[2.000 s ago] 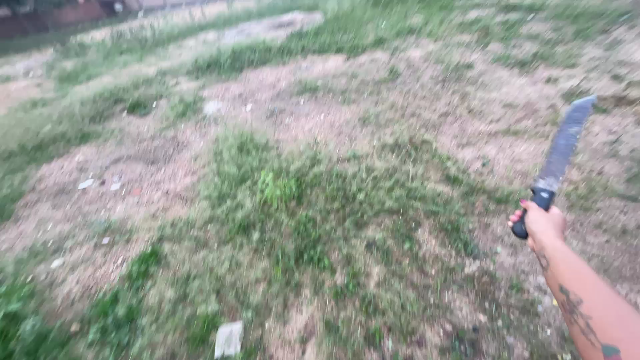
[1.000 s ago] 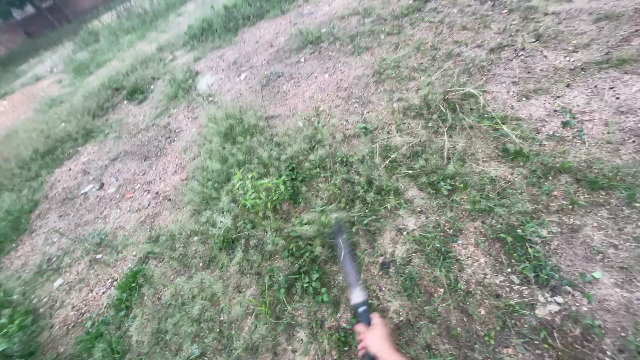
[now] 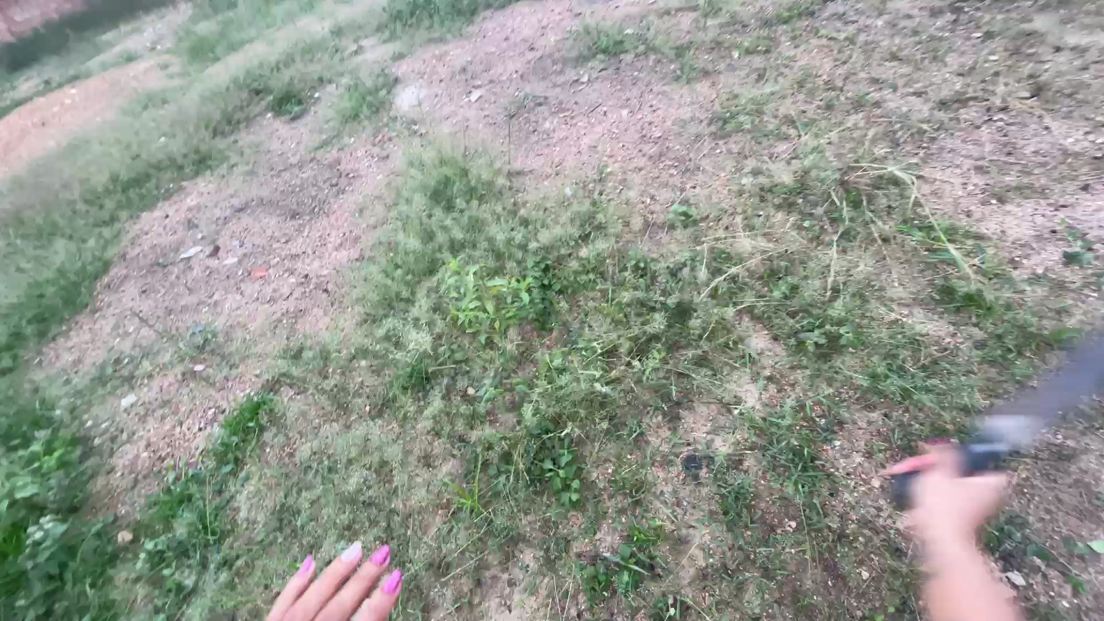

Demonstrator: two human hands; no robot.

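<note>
At the lower right of the head view, my right hand (image 3: 953,500) grips the black handle of a machete (image 3: 1056,392). Its grey blade is blurred and points up and to the right, running out of view at the frame's edge. My left hand (image 3: 336,591) shows at the bottom edge, its fingers a little apart, with pink nails and one pale nail. Nothing is seen in it; the palm is hidden. Between and beyond the hands grow low weeds (image 3: 569,379), with a brighter leafy plant (image 3: 487,297) near the middle.
Sloping ground carries patches of grass (image 3: 112,207) and bare reddish soil (image 3: 285,216). Small stones and an orange fragment (image 3: 259,272) lie at the left. Long dry grass stalks (image 3: 906,185) stand at the upper right. Leafy growth (image 3: 43,483) fills the lower left.
My right hand, with the machete, went from the right side down to the lower middle among the weeds, and is now back at the right. My left hand has come into view at the bottom.
</note>
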